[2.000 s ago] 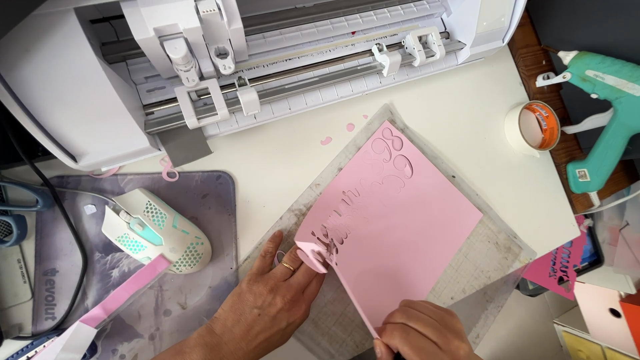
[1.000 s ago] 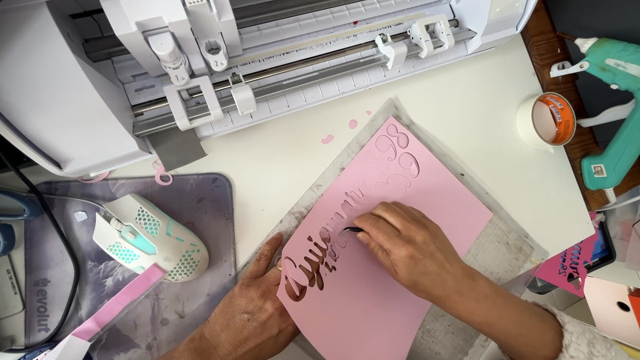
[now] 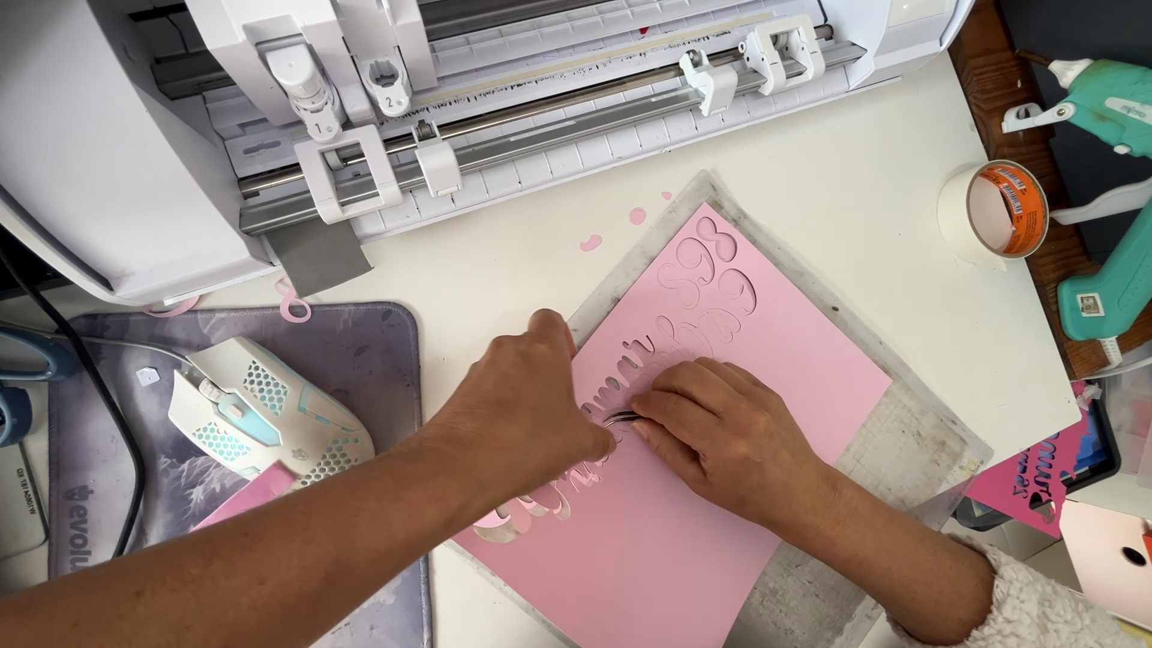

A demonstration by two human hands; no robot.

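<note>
A pink paper sheet (image 3: 666,531) with cut-out lettering lies on a worn transparent cutting mat (image 3: 810,576). Part of the sheet's left side is raised off the mat around the cut letters. My right hand (image 3: 720,432) holds a small pointed metal tool, seemingly tweezers (image 3: 621,418), with its tip at the cut letters. My left hand (image 3: 522,405) reaches across the sheet's left edge, its thumb close to the tool's tip. Its fingertips are partly hidden, so I cannot tell what they hold.
A white cutting machine (image 3: 558,135) stands along the back. At left, a white computer mouse (image 3: 270,414) sits on a grey mouse pad (image 3: 360,333). A roll of tape (image 3: 994,211) and a teal hot glue gun (image 3: 1111,279) are at right. Pink scraps (image 3: 637,216) lie near the mat.
My left hand has moved up from the sheet's lower left to the lettering. My right hand has gone from the sheet's lower edge to the letters. The raised lower left corner has been lowered.
</note>
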